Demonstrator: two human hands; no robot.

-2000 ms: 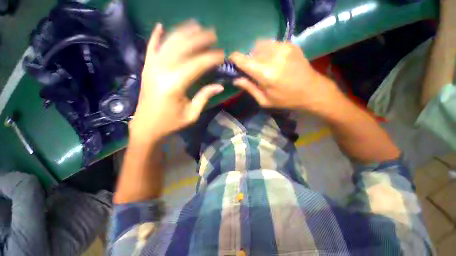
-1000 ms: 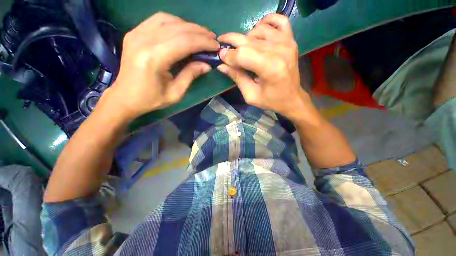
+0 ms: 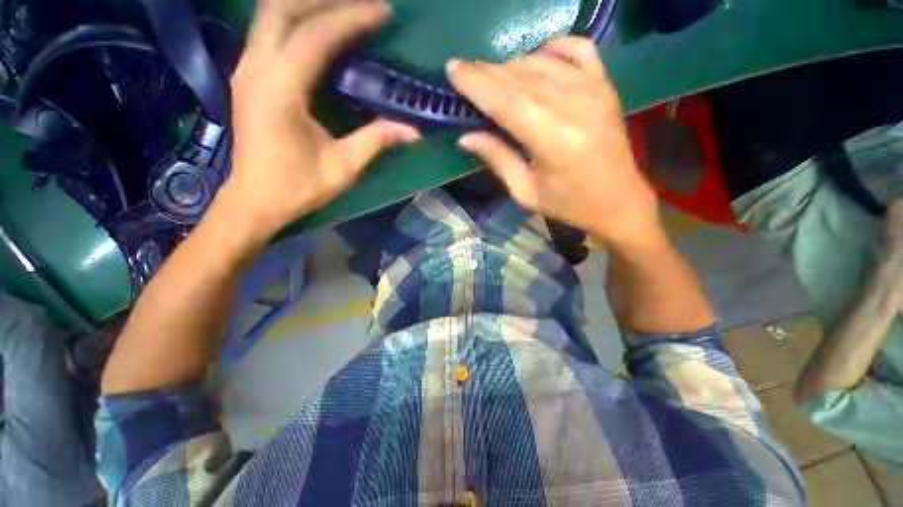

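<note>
A dark vented arm section (image 3: 421, 97) with a row of short slots lies across the space between my hands, above the green table edge. My right hand (image 3: 559, 129) holds its right end, with fingers over it and the thumb below. My left hand (image 3: 297, 119) is open around its left end, thumb and fingers spread apart; whether the palm touches the part is hidden. A dark glossy curved band (image 3: 598, 20) shows behind my right hand, and I cannot tell if it joins the vented part.
A tangled pile of dark neck fan bodies (image 3: 74, 109) lies at the left, with a round pivot joint (image 3: 182, 188) at its near side. A thin metal rod (image 3: 40, 275) lies at the left table edge. People sit at both sides. A red stool (image 3: 683, 158) stands below right.
My left fingers have opened and moved up off the part, so its slotted side now shows. My right hand has shifted slightly right and down.
</note>
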